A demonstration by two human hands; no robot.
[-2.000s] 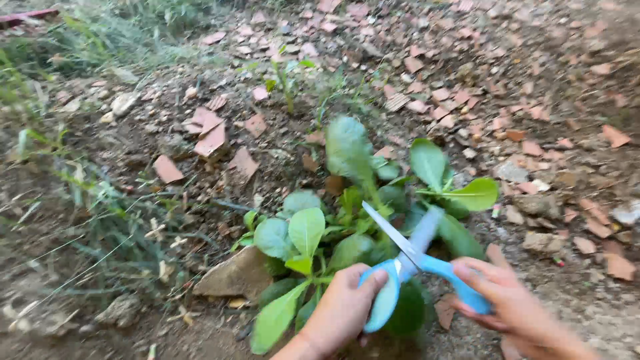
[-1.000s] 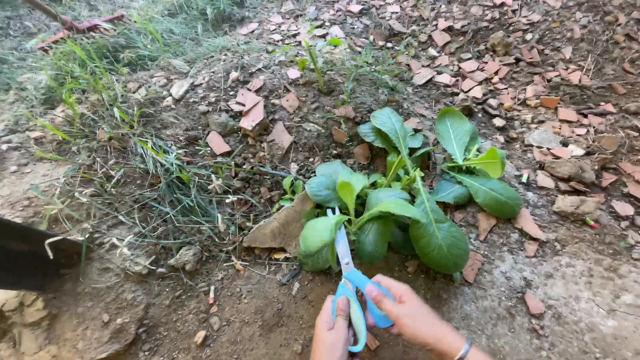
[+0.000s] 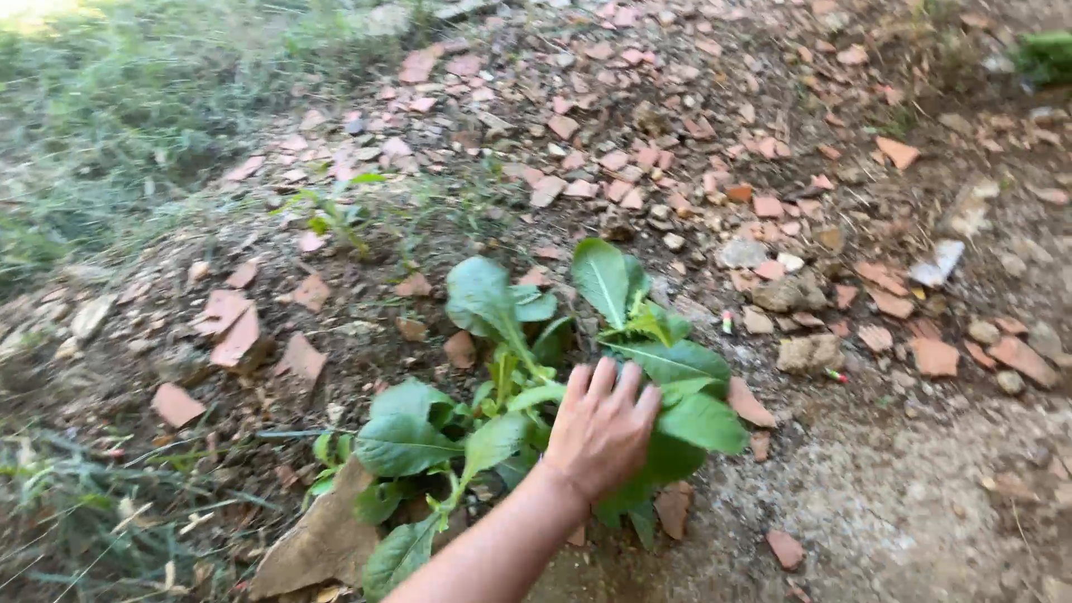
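My left hand [image 3: 605, 427] reaches in from the bottom edge, back upward, and its fingers are bent among the broad green leaves of a low leafy plant [image 3: 494, 448]. Its fingertips touch a large leaf [image 3: 670, 362] on the right side of the clump. The thumb and the palm side are hidden, so whether it grips a leaf cannot be told. More upright leaves [image 3: 601, 280] stand just beyond the fingers. My right hand and the scissors are out of view.
A flat stone-like slab [image 3: 322, 536] lies against the plant's lower left. Broken terracotta pieces [image 3: 236, 331] and stones [image 3: 791, 293] are strewn over the soil. Grass [image 3: 109, 126] grows at upper left, and a small seedling [image 3: 335, 219] stands behind the plant.
Both hands held the blue-handled scissors by the plant before; now the scissors and my right hand are out of view. My left hand has moved onto the leaves. The view has shifted.
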